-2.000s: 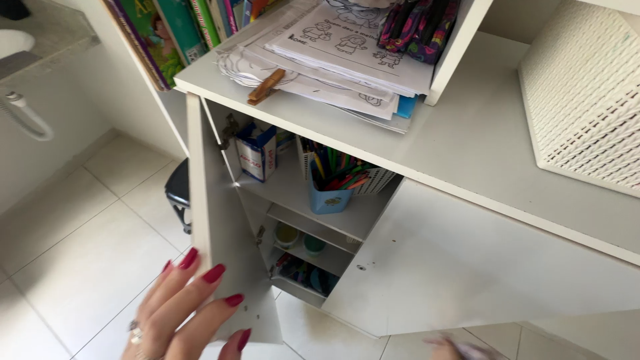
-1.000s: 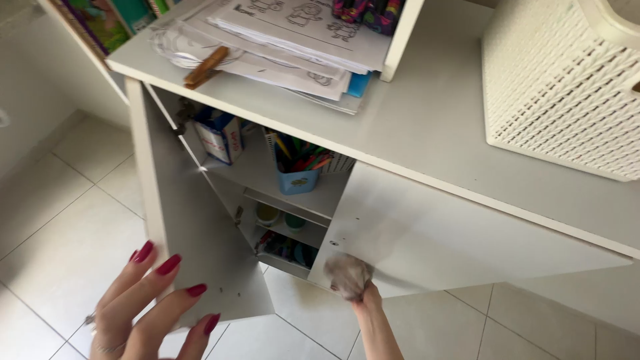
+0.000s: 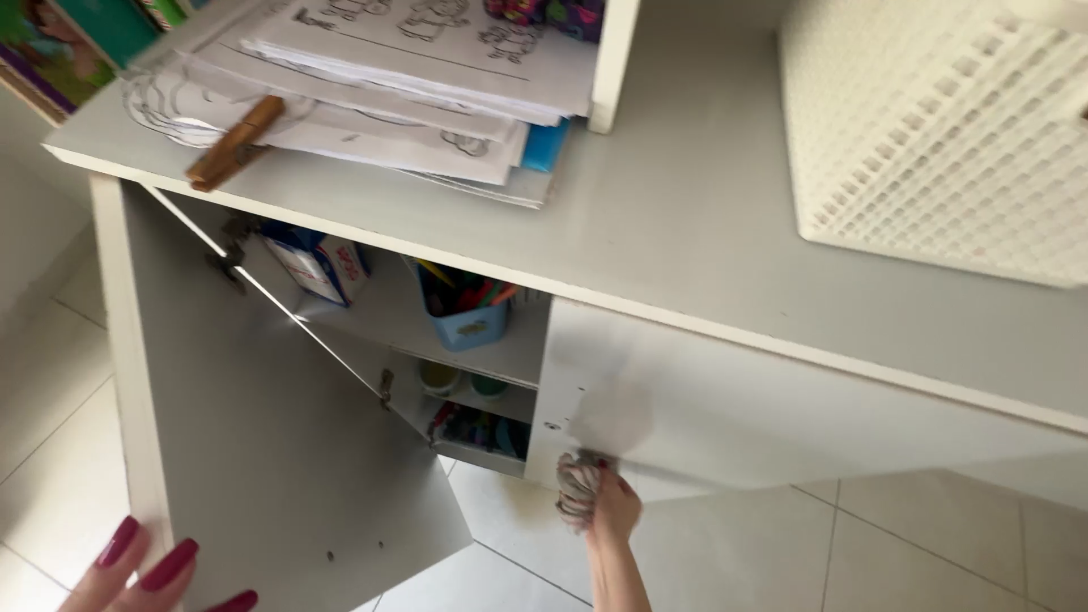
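My left hand (image 3: 140, 569), with dark red nails, is at the bottom left, cut off by the frame, its fingers apart at the edge of the swung-out left cabinet door (image 3: 280, 408). A crumpled greyish cloth (image 3: 578, 493) is gripped in my right hand (image 3: 616, 506), low against the closed right cabinet door (image 3: 765, 408). Between the doors, the cabinet's shelves show a blue-and-white box (image 3: 314, 263), a light blue container (image 3: 469, 327) of pens or pencils, round tubs (image 3: 439, 376) and dark mixed items (image 3: 484, 429) on the lowest shelf.
On the cabinet top (image 3: 680, 221) lie a stack of printed drawing sheets (image 3: 408, 76) and a wooden clothespin (image 3: 236, 143) near the front edge. A white perforated plastic basket (image 3: 943, 144) stands at the right. Books (image 3: 76, 51) stand upper left. Tiled floor (image 3: 722, 552) lies below.
My right hand with the cloth, mostly out of view two seconds ago, has come up to the right door. My left hand has moved lower in view. The view has shifted closer to the cabinet.
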